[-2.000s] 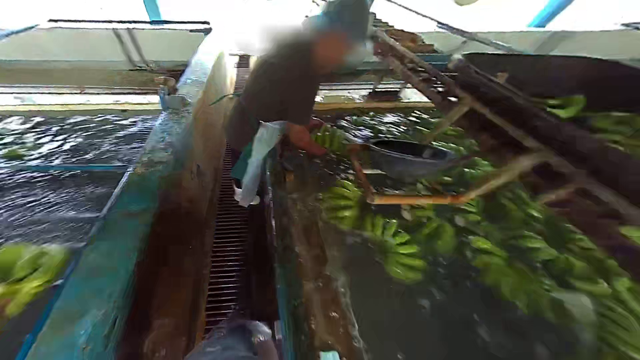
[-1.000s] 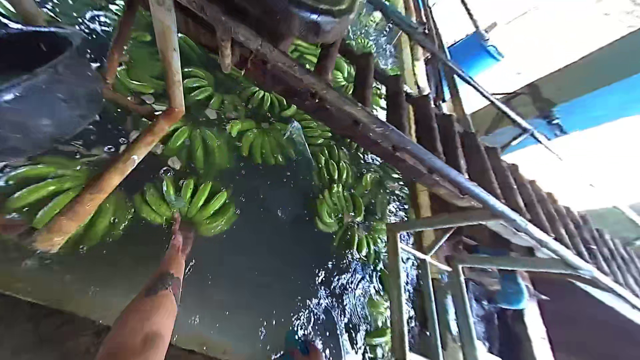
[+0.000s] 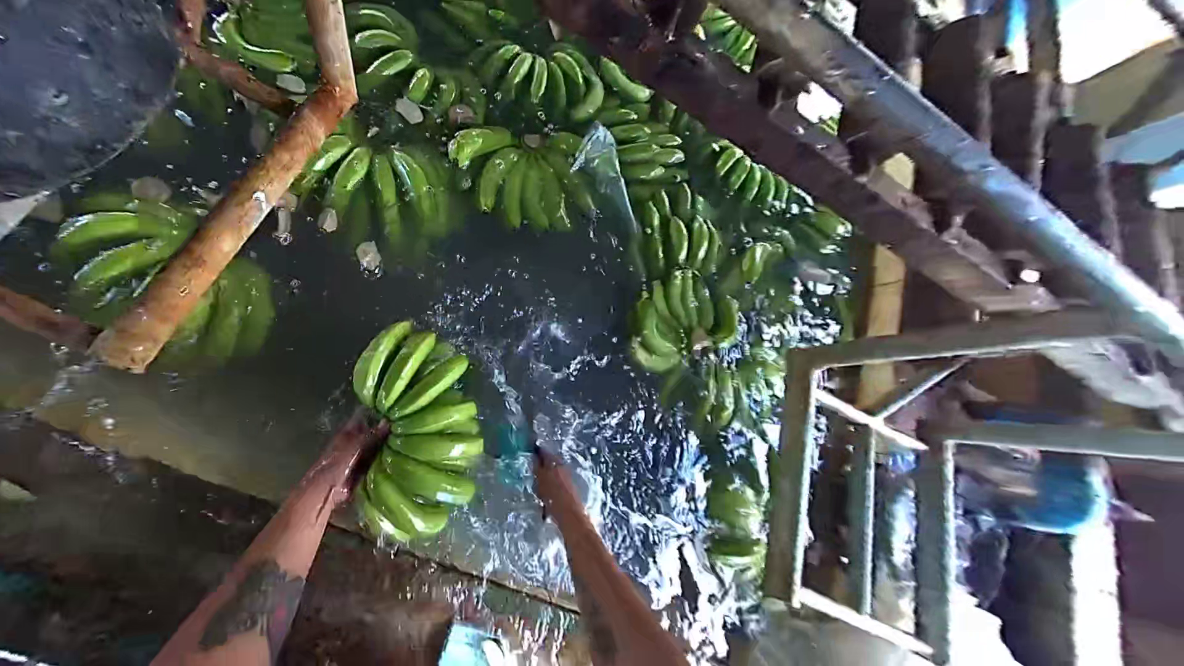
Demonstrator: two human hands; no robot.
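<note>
My left hand (image 3: 363, 442) grips the stem end of a hand of green bananas (image 3: 421, 430), lifted dripping above the water near the tank's concrete edge. To its right, my right hand (image 3: 536, 453) is at the splashing water surface, by a blurred teal thing (image 3: 507, 449); splashes hide its fingers, and whether it holds that thing is unclear. More hands of green bananas float beyond, such as one at the middle (image 3: 532, 176), one at the right (image 3: 684, 310) and one at the left (image 3: 129, 240).
A wooden pole frame (image 3: 231, 222) floats at the upper left beside a dark round tub (image 3: 83, 83). A long metal rail and beam (image 3: 925, 139) slant across the upper right. A metal stand (image 3: 795, 481) is at the right. The tank's edge (image 3: 546, 592) runs below my hands.
My left hand, earlier at bananas in the water, now holds a hand of bananas up out of it. My right arm has reached into view over the water, which splashes.
</note>
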